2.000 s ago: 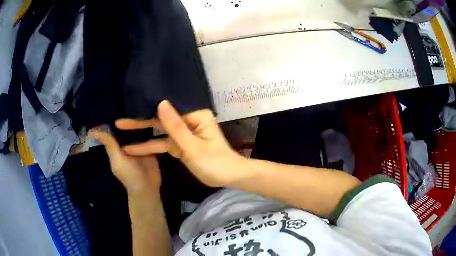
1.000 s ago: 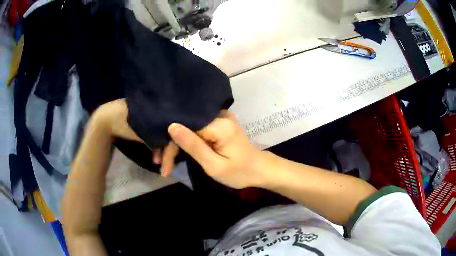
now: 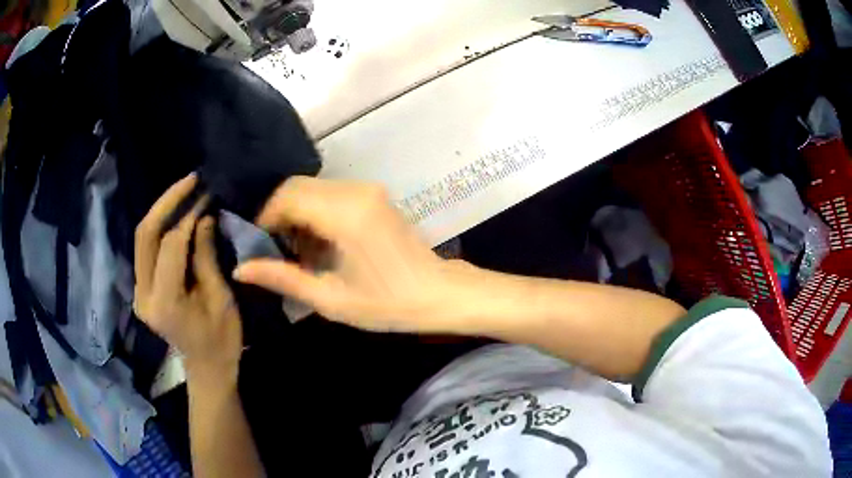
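Note:
A dark garment (image 3: 234, 121) lies over the left part of the white machine table, with a light grey-blue inner part showing between my hands. My left hand (image 3: 191, 271) holds its dark cloth, the fingers spread over it. My right hand (image 3: 360, 257) is at the sleeve end, blurred, with the thumb out and the fingers curled at the cloth's edge; its grip on the cloth is partly hidden. The presser foot area (image 3: 285, 28) of the sewing machine stands just beyond the garment.
Thread snips (image 3: 598, 30) lie on the white table (image 3: 486, 112) at the back right, near a black strip (image 3: 729, 37). Red baskets (image 3: 747, 224) with cloth stand at the right below the table. A blue basket (image 3: 154, 457) shows at lower left, beside hanging grey cloth (image 3: 70, 271).
The sleeve end has moved left and been turned so its grey inside shows. My left hand has come out from inside or under the cloth onto it. The view has shifted, showing more machine.

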